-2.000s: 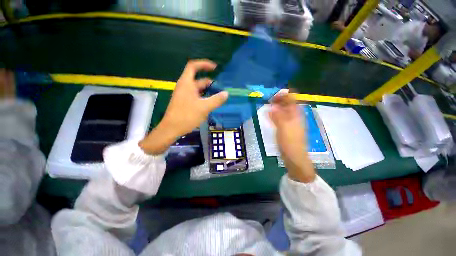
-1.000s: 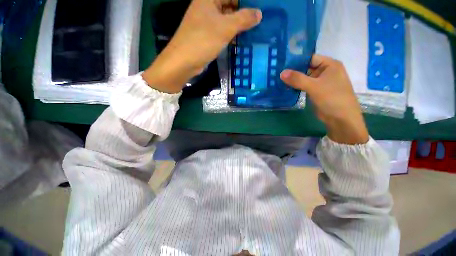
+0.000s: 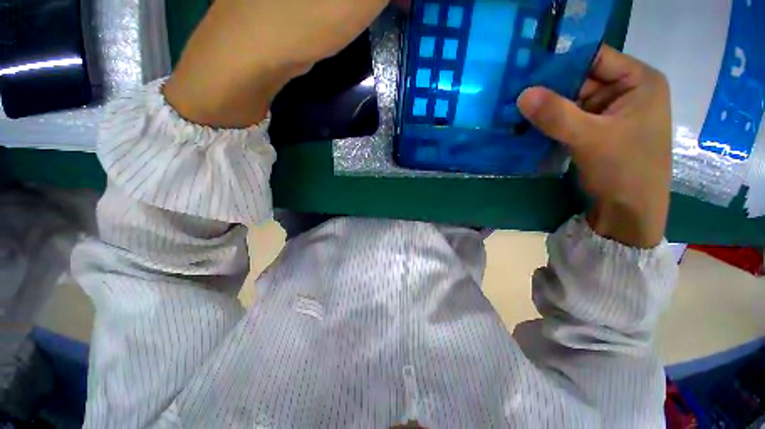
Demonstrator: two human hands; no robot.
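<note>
A translucent blue adhesive sheet [image 3: 524, 151] lies over the opened phone body [image 3: 432, 80], whose squares and pale central strip show through it. Its right side rises past the body's edge into my right hand [image 3: 608, 126], which pinches it between thumb and fingers. The body sits on a silvery bubble sheet [image 3: 361, 159]. The loose glossy black screen [image 3: 335, 105] lies left of it, partly under my left hand [image 3: 285, 50]. My left hand's fingertips are cut off by the top edge, so their hold is hidden.
A black phone slab [image 3: 42, 67] lies on a stack of bubble bags [image 3: 134, 67] at far left. At right, another blue sheet [image 3: 731, 100] lies on white sheets [image 3: 675, 67] over bubble sheets. The green bench edge [image 3: 419, 197] runs close before my body.
The view has moved closer and down, putting my left fingertips out of frame. The blue sheet came down from the air onto the body. My right hand still holds its right side.
</note>
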